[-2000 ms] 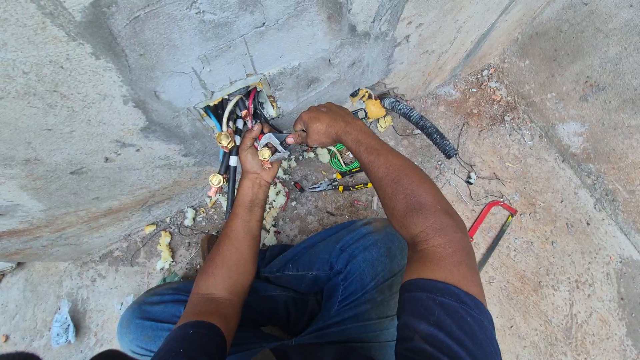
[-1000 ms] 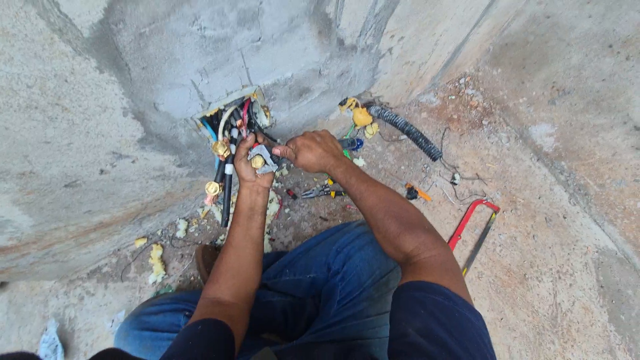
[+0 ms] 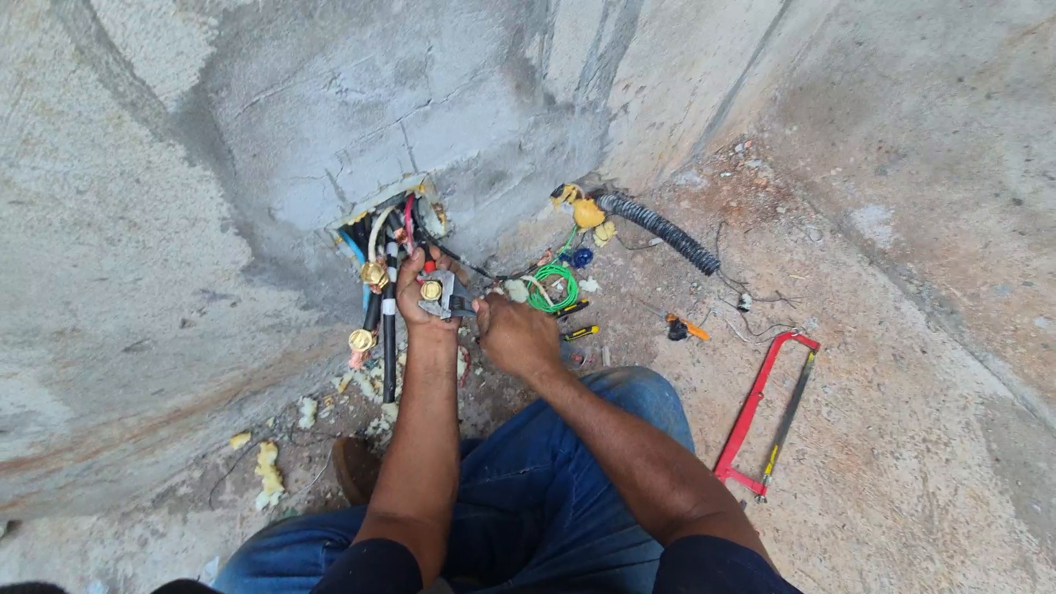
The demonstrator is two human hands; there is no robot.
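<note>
My right hand (image 3: 516, 334) grips the handle of an adjustable wrench (image 3: 450, 295), whose jaws are around or against a brass split-bolt connector (image 3: 431, 289). Under the connector, my left hand (image 3: 421, 301) holds it among the cables, its fingers partly hidden by the wrench. Two more brass connectors (image 3: 374, 274) (image 3: 361, 340) sit on cables to the left. Black cables (image 3: 389, 355), a blue one, a white one (image 3: 378, 231) and a red one come out of a square opening (image 3: 421, 186) in the cement wall.
Right of my hands lie a green wire coil (image 3: 553, 287), pliers with yellow-marked handles (image 3: 582, 333) and blue tape (image 3: 582, 257). Farther right are corrugated conduit (image 3: 660, 227), an orange-handled screwdriver (image 3: 689, 327) and a red hacksaw (image 3: 755, 400). Yellow foam scraps (image 3: 268, 470) litter the floor at lower left.
My right hand has moved down relative to my left hand, turning the wrench handle with it. Both hands keep their holds. The view has shifted.
</note>
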